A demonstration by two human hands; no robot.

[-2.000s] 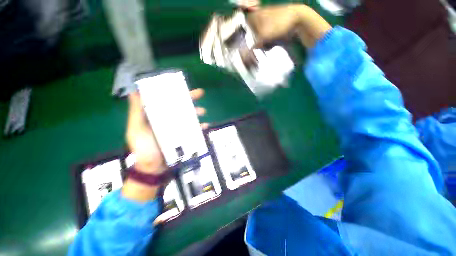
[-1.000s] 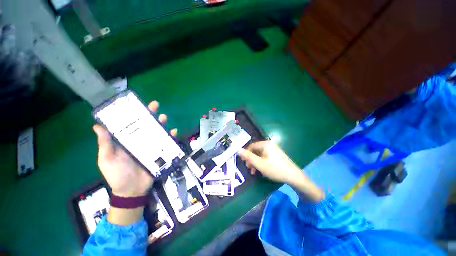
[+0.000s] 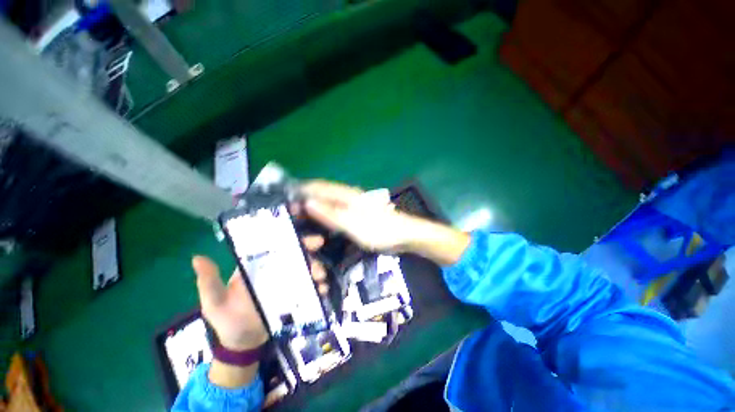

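A phone middle frame (image 3: 274,269), pale inside with a black rim, lies tilted in my left hand (image 3: 234,310), whose fingers wrap its right edge. A dark red band is on that wrist. My right hand (image 3: 350,217), blurred, is at the upper right end of the frame with its palm down. A small pale patch shows at its back edge; whether it holds anything is unclear. Below is a black tray (image 3: 435,310) with several pale-backed screens (image 3: 383,286), some overlapping askew. My left hand and the frame hide part of the tray.
Single middle frames lie on the green bench, one (image 3: 232,165) behind my hands and another (image 3: 105,253) at left. A pale metal post (image 3: 121,153) slants in from the upper left. A brown cabinet (image 3: 637,80) stands at right. An orange fixture (image 3: 28,386) is at lower left.
My right hand has moved from the tray up and left to the frame's top end. The screen it held is no longer clearly visible. The frame is now more upright in my left hand.
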